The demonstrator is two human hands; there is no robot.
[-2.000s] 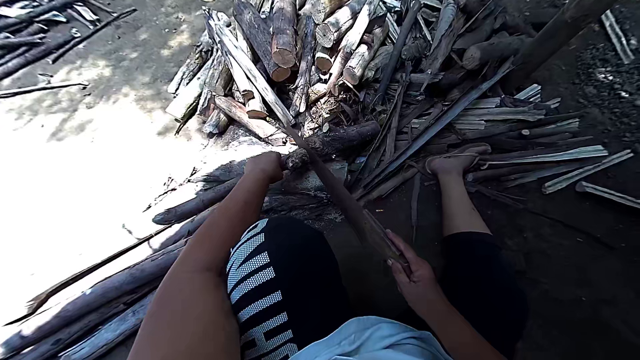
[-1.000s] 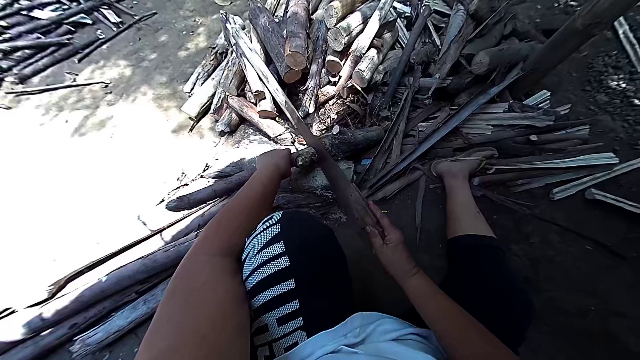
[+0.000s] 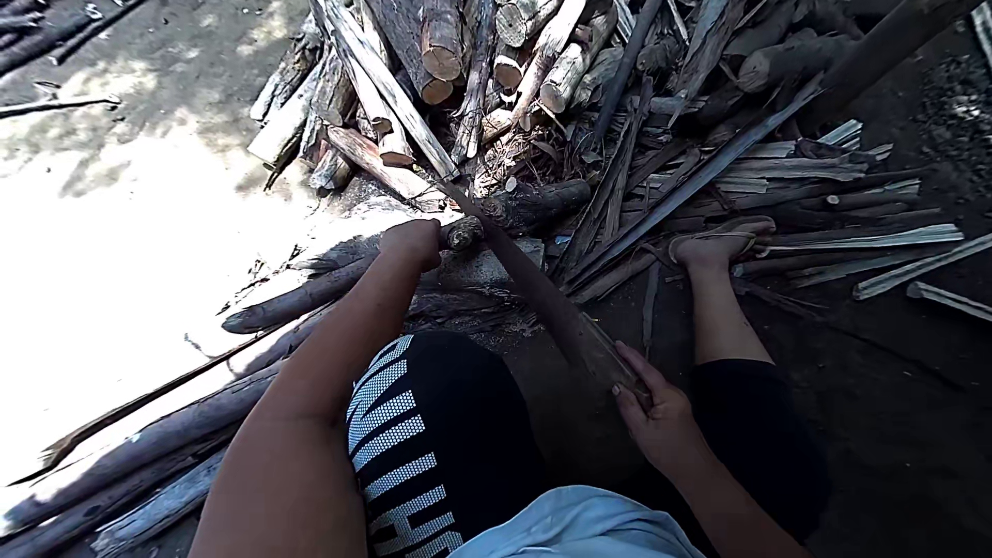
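My left hand (image 3: 412, 243) is closed on a thin log (image 3: 465, 232), whose cut end shows just right of the fist. My right hand (image 3: 657, 411) grips the wooden handle end of a long handsaw (image 3: 535, 287) with a dark, rusty-looking blade. The blade slants up and left from that hand, and its narrow far part passes close by the end of the log. Whether its edge touches the wood cannot be told. Under and beside the log end lies a pale block (image 3: 496, 263); a thick dark log (image 3: 542, 203) lies crosswise behind.
Firewood logs (image 3: 442, 58) are heaped ahead. Split sticks (image 3: 845, 167) lie at the right, near my sandalled foot (image 3: 717, 242). A long bark-like strip (image 3: 697, 182) slants across them. Long poles (image 3: 155, 442) lie at lower left, beside my bent knee (image 3: 457, 403).
The saw and my right hand have shifted back and forth along the blade's line: up and left first, then down and right again. My left hand stays on the log.
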